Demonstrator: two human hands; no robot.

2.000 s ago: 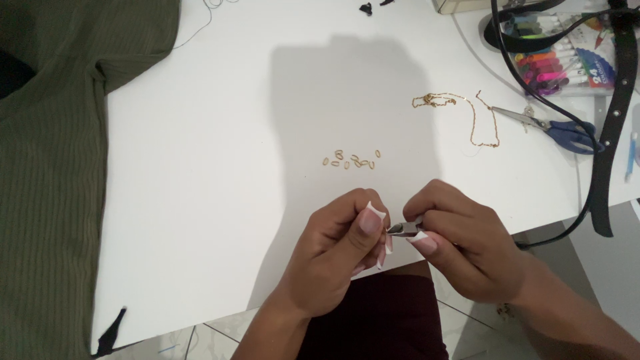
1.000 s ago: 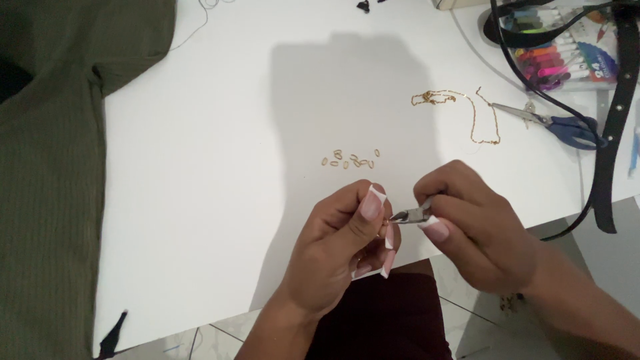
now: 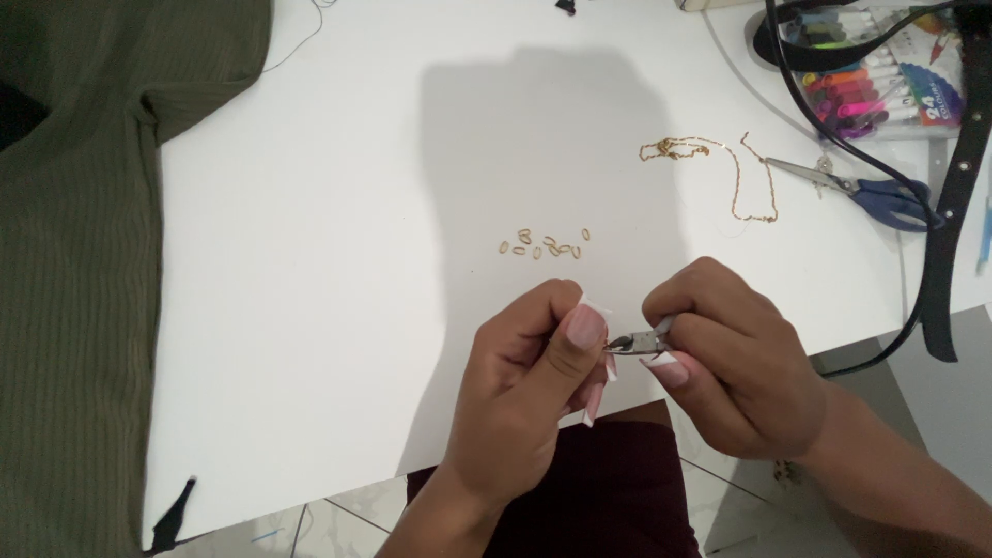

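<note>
My left hand (image 3: 535, 372) pinches a tiny gold-coloured piece between thumb and fingertips; most of it is hidden. My right hand (image 3: 736, 364) is closed around small metal pliers (image 3: 635, 343), whose jaw tips meet that piece at the left thumbnail. Beyond the hands, several small oval gold-coloured links (image 3: 536, 253) lie loose on the white table (image 3: 310, 310). A thin gold-coloured chain (image 3: 735, 182) lies farther to the right, partly bunched, and the tips of blue-handled scissors (image 3: 891, 203) reach its right strand.
Olive ribbed fabric (image 3: 77, 310) covers the left side. At the upper right are a clear pack of coloured markers (image 3: 860, 93), a black strap with metal eyelets (image 3: 949, 232) and a black cable (image 3: 837, 143). A small black strip (image 3: 174, 515) lies at the near left corner.
Both hands stay close together over the table's near edge. The fingers of my left hand have shifted slightly around the small piece, and the pliers remain at it.
</note>
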